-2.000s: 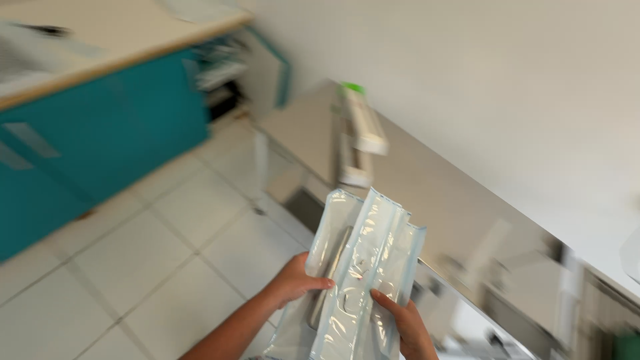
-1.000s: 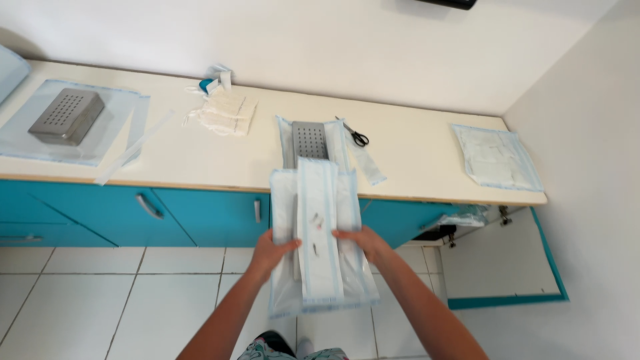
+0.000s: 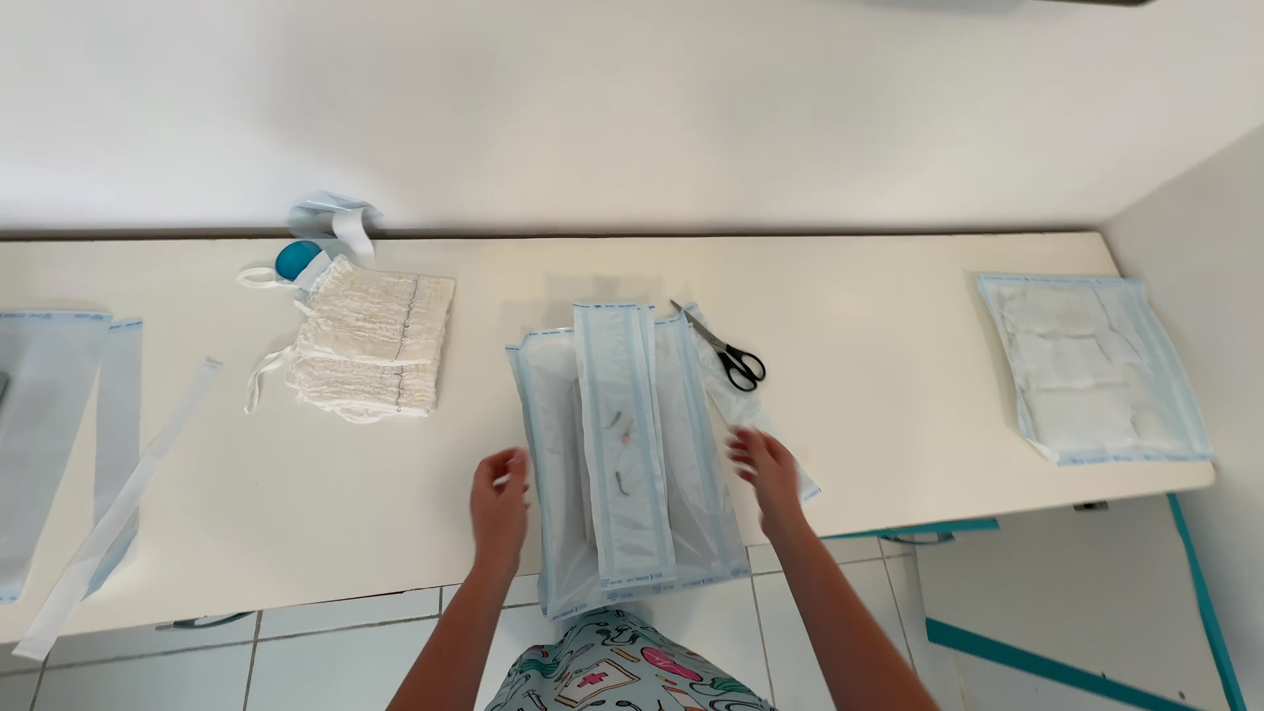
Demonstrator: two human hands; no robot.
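Observation:
A stack of sterilization pouches [image 3: 558,474] lies on the worktop, its near end jutting past the front edge. On top is a narrow pouch [image 3: 627,533] with small curved items inside. My left hand [image 3: 501,504] is just left of the stack, fingers curled and holding nothing. To the right of the stack, my right hand [image 3: 765,469] is slightly blurred, empty, with its fingers apart. Black-handled scissors [image 3: 736,363] rest at the stack's upper right, over a cut pouch strip [image 3: 741,405]. What lies under the top pouches is hidden.
Folded gauze cloths [image 3: 375,341] lie left of the stack, beside a blue round object [image 3: 298,260]. Flat pouch material [image 3: 49,425] and a cut strip [image 3: 128,504] are at far left. A filled pouch [image 3: 1096,370] lies at far right, above an open cabinet door [image 3: 1066,592].
Both hands have let go of the pouches, which now rest on the worktop. One second ago I held them in front of the counter. The view is now closer to the worktop.

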